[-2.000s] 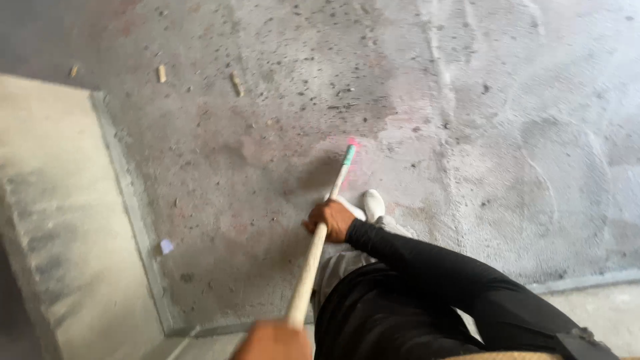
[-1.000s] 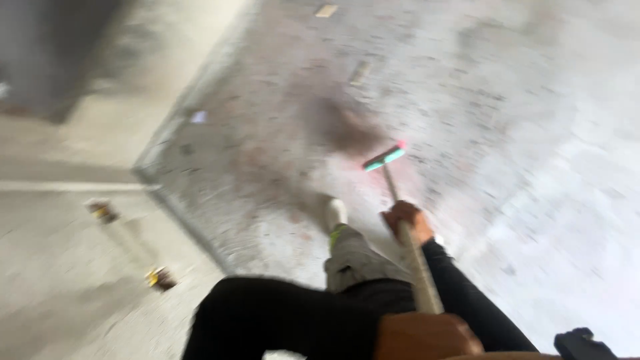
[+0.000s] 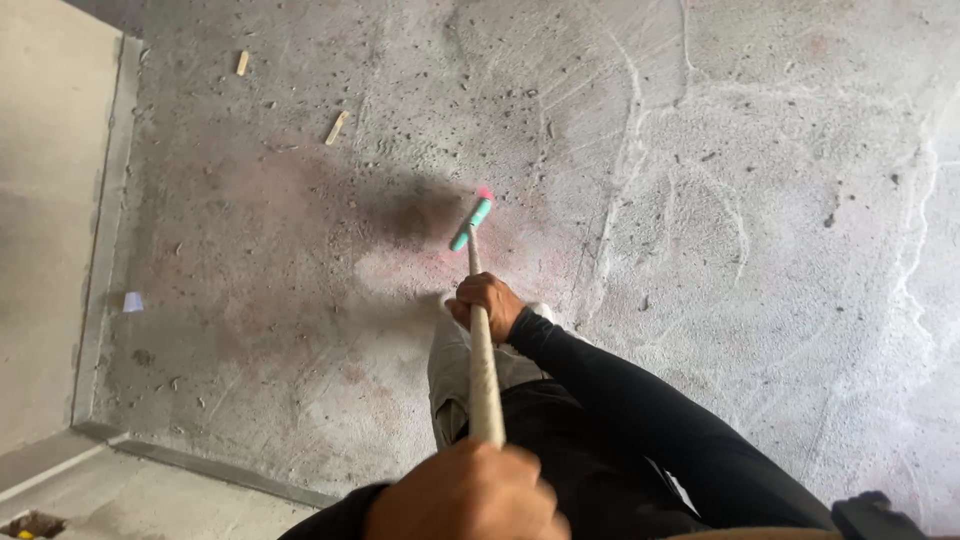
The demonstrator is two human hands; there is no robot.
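A broom with a long pale handle (image 3: 484, 375), a teal head (image 3: 471, 225) and some pink at the head's end touches the dusty concrete floor (image 3: 787, 247). My right hand (image 3: 487, 300) is wrapped around the lower handle, just below the head in the view. At the bottom of the view, close to the camera, my left hand (image 3: 465, 491) grips the upper handle; it is slightly blurred. A dark, blurry patch (image 3: 420, 210) lies beside the head on its left. My shoes are partly hidden behind the handle and my right hand.
Two small flat wood pieces (image 3: 337, 127) (image 3: 242, 63) lie on the floor at the upper left. Near the left wall (image 3: 52, 187) is a small whitish cup-like item (image 3: 133, 301). Grit is scattered around. A low edge strip (image 3: 225, 466) runs along the lower left.
The view has turned strongly. The broom's head points another way than a second ago, and both hands have stayed on the handle throughout.
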